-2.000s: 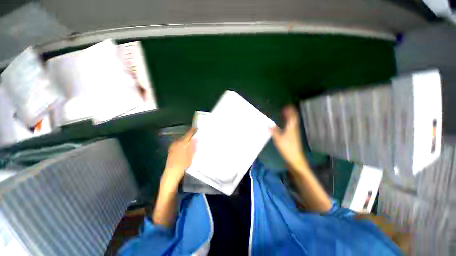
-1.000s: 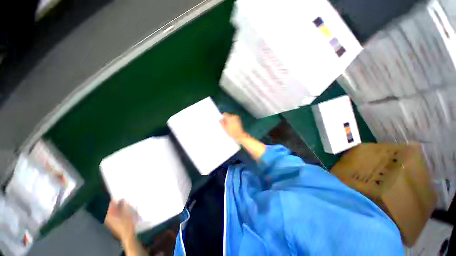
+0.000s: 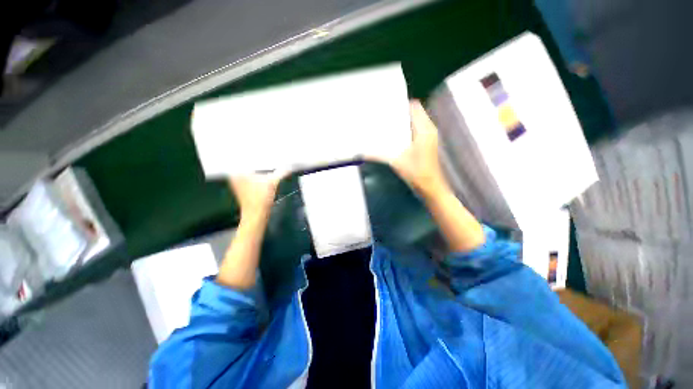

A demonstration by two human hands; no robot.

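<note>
A long white block [image 3: 304,120], plain on the side that shows, is held level over the green bench, between my two hands. My left hand [image 3: 257,186] grips its lower left part; some fingers are hidden behind it. My right hand [image 3: 418,152] grips its right end. Whether it is one box or several pressed together I cannot tell. A smaller plain white box or insert [image 3: 336,211] lies just below it, close to my body. Another white piece [image 3: 178,283] lies left of my left forearm.
Closed white boxes with coloured squares [image 3: 524,121] stand at the right, a smaller one [image 3: 545,247] below. Lettered box stacks [image 3: 646,220] fill the far right. A brown carton [image 3: 608,327] is at lower right. White-filled trays [image 3: 57,228] and a grey ribbed block [image 3: 76,334] are at left. A pale rail [image 3: 228,72] runs behind.
The two separate white pieces are no longer held apart; both hands are now on one long white block, higher up. A small white piece now shows near my body. The view has shifted.
</note>
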